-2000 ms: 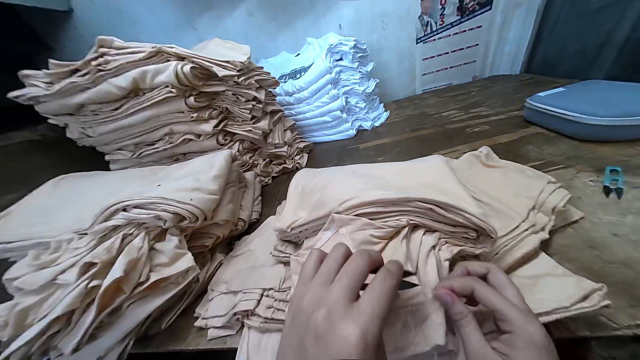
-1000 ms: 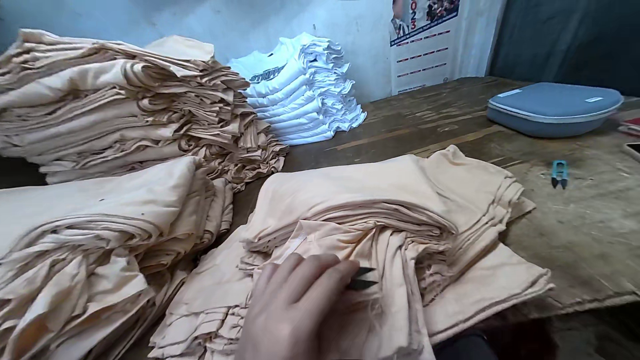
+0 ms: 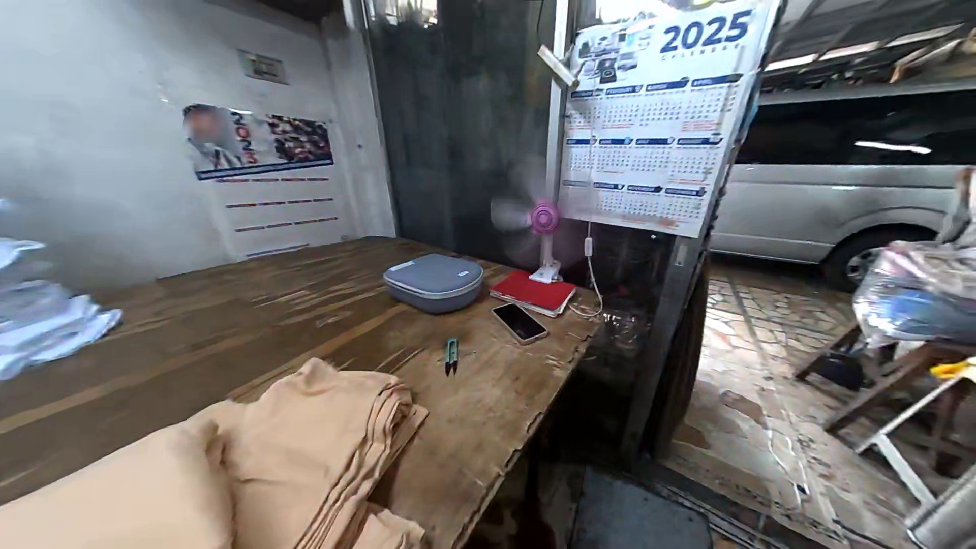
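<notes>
Neither of my hands shows at this moment. A folded stack of beige cloth pieces (image 3: 297,442) lies at the near left of the wooden table, cut off by the lower edge of the view. To its right and a little behind lie teal-handled thread snips (image 3: 451,357), their dark points toward me. Part of a pile of white garments (image 3: 46,320) shows at the far left edge. What my hands hold or touch cannot be seen.
On the wooden table (image 3: 305,305) stand a grey zipped case (image 3: 435,282), a red notebook (image 3: 534,291), a smartphone (image 3: 520,322) and a small pink fan (image 3: 544,221) with its cord. A wall calendar (image 3: 656,122) hangs behind. Outside are a silver van (image 3: 793,206) and a wooden stand (image 3: 900,374).
The view has swung far to the right. Both hands were at the beige cloth two seconds ago, and one hand with a dark pointed tool one second ago; now neither is in view.
</notes>
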